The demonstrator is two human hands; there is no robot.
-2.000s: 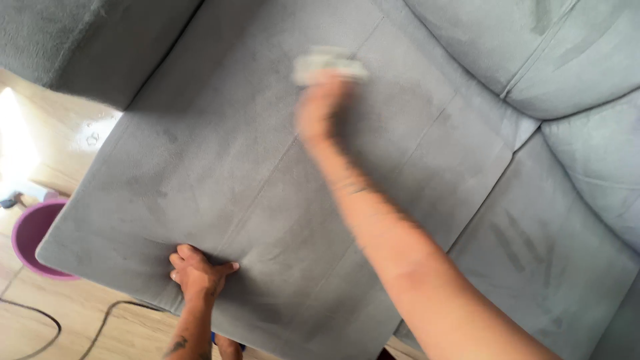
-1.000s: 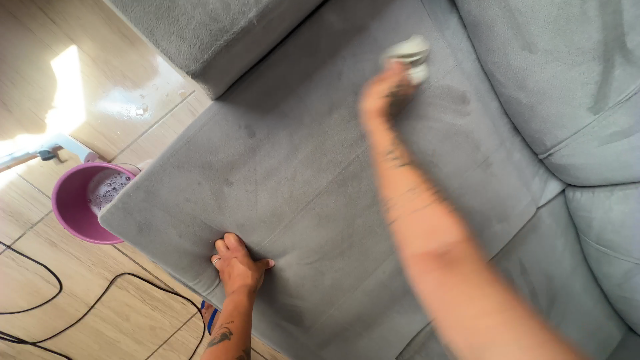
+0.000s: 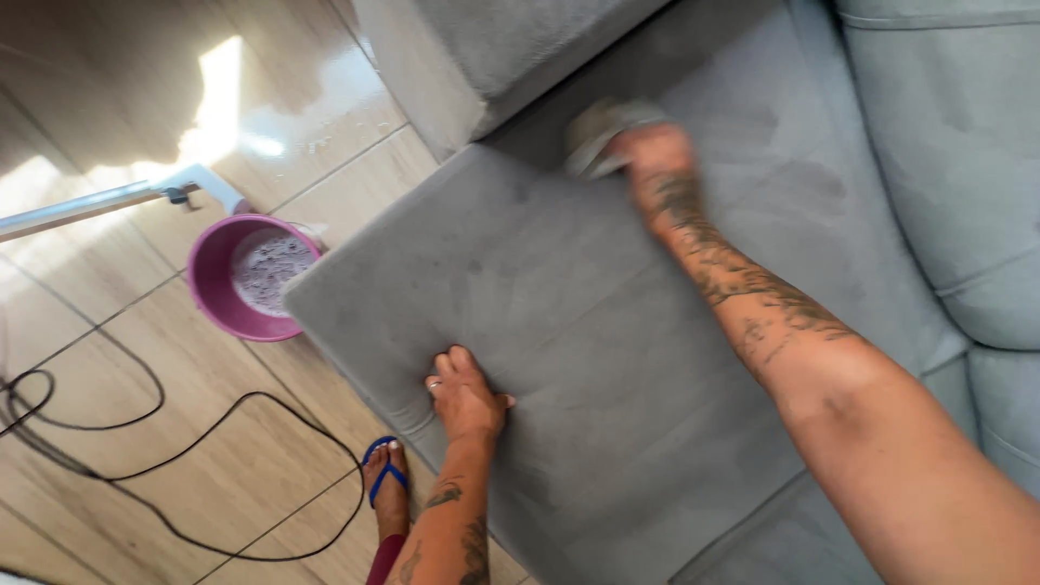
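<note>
My right hand grips a pale cloth, blurred by motion, against the grey upholstered sofa seat, close to the armrest. The cloth's exact form is hard to make out. Nearer to me, my left hand holds nothing and presses on the seat close to its front edge, fingers apart and a ring on one finger. Darker patches mark the seat fabric. Beside the seat's front corner, a purple bucket with foamy liquid stands on the floor.
Grey back cushions rise at the right. A black cable loops over the tiled floor. Left of the armrest, a metal tube with a grey angled end reaches the bucket. A foot in a blue flip-flop is beside the seat.
My right hand has moved with the cloth across the seat to beside the armrest. My left hand stays pressed near the front edge. The view has shifted, showing more floor.
</note>
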